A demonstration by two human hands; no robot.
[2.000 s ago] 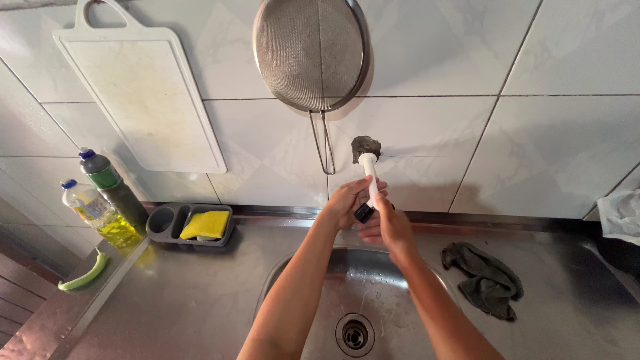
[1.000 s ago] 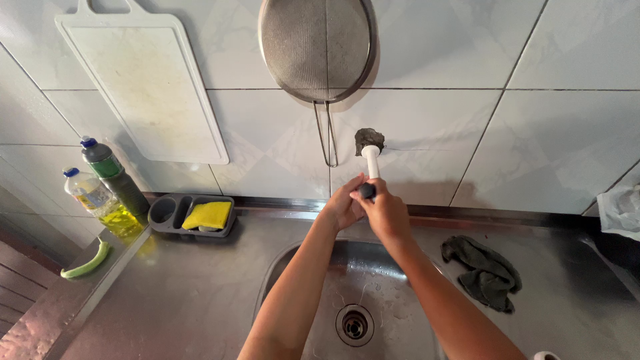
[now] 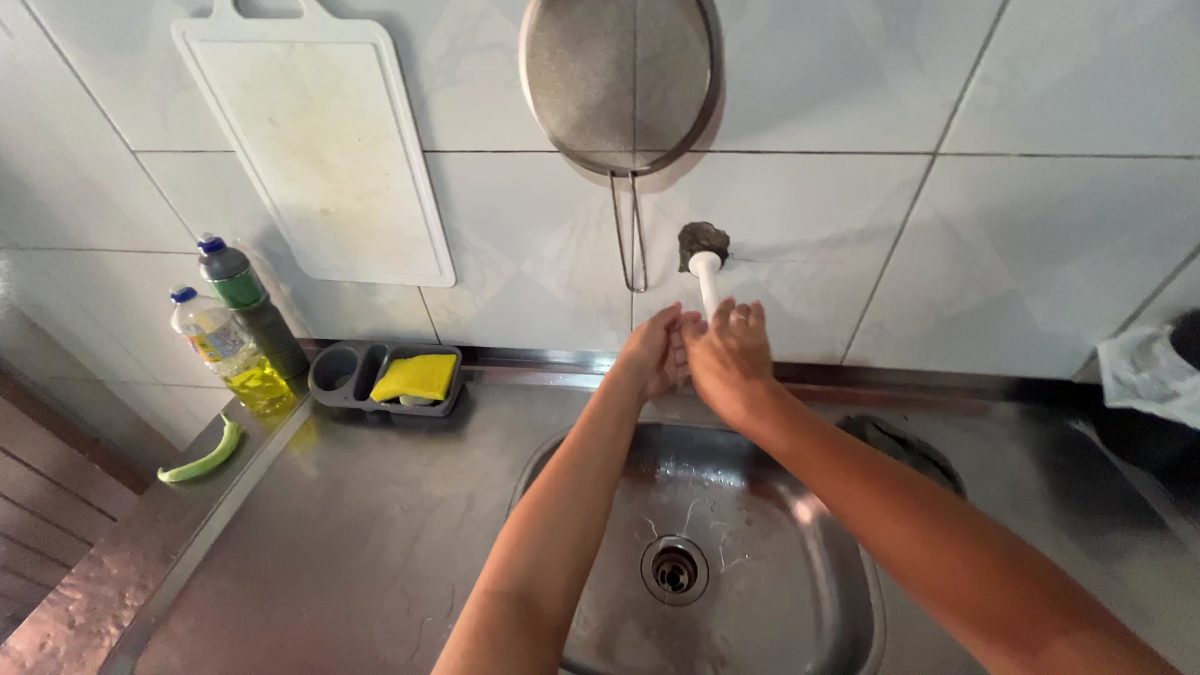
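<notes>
A white wall faucet (image 3: 706,277) juts from a dark, rough hole in the tiles, its outer end hidden by my hands. My right hand (image 3: 736,352) lies against the end of the faucet with its back towards the camera; whether its fingers grip anything cannot be seen. Just to the left, my left hand (image 3: 661,352) is cupped beside the faucet's end, its fingers close to the right hand. Both hands are above the back edge of a steel sink basin (image 3: 806,581), whose drain (image 3: 674,570) shows between my forearms.
A dark cloth (image 3: 900,445) lies right of the basin, partly behind my right forearm. On the left are a grey caddy (image 3: 339,398) with a yellow sponge (image 3: 415,377), two bottles (image 3: 253,384) and a green curved object (image 3: 203,461). A strainer (image 3: 623,84) and a cutting board (image 3: 328,150) hang above.
My right hand has turned over the faucet's end, its fingers now pointing up. The dark part seen at the faucet's end earlier is now covered.
</notes>
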